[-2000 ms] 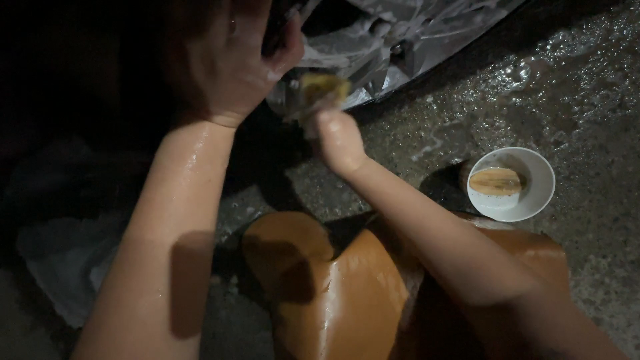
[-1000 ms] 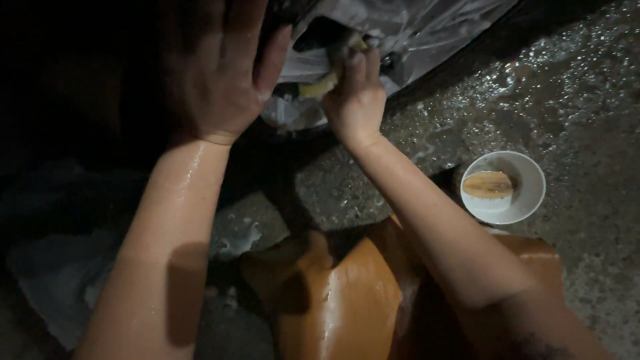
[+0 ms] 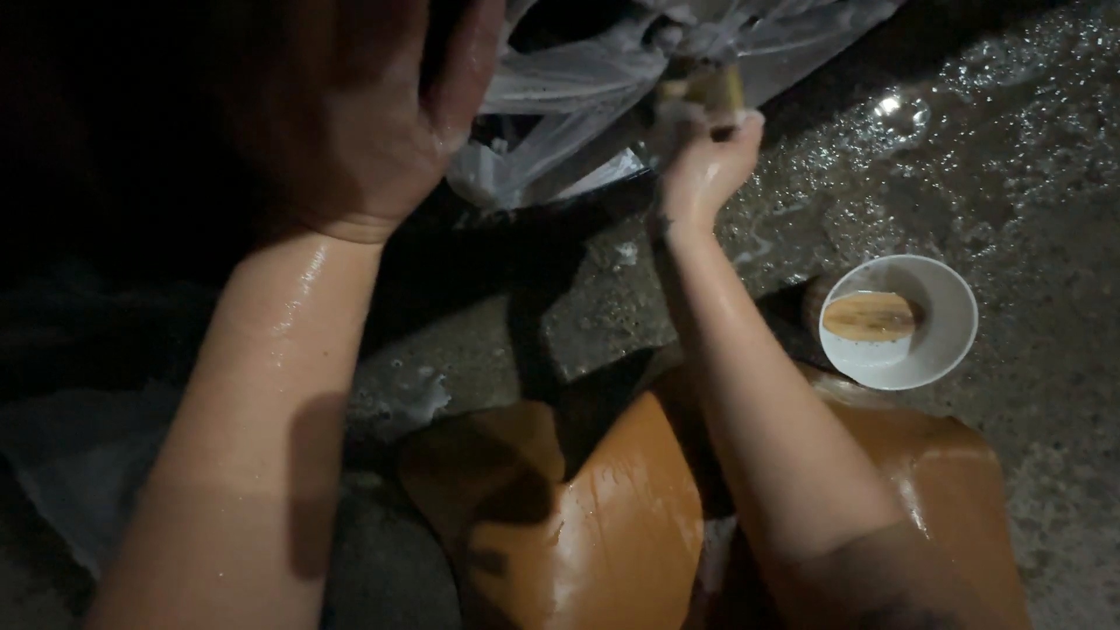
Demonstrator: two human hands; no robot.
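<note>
A soapy spoked car wheel point(image 3: 569, 87) stands at the top centre, its spokes covered in whitish suds. My right hand point(image 3: 713, 166), wet and a little blurred, grips a yellowish sponge point(image 3: 722, 87) at the wheel's lower right part. My left hand point(image 3: 367, 131) is raised at the upper left beside the wheel, fingers pointing up and thumb apart, with nothing seen in it. The surface behind that hand is too dark to make out. Drops of water shine on my left forearm.
A white round tub point(image 3: 949, 324) with a tan oval piece in it stands on the wet concrete ground point(image 3: 1059, 350) at right. Orange-brown glossy waterproof material point(image 3: 612, 516) covers the lower middle and right, below my arms. A pale patch lies at the lower left.
My right hand has moved with the sponge across the wheel to its lower right part. My left hand stays raised beside the wheel.
</note>
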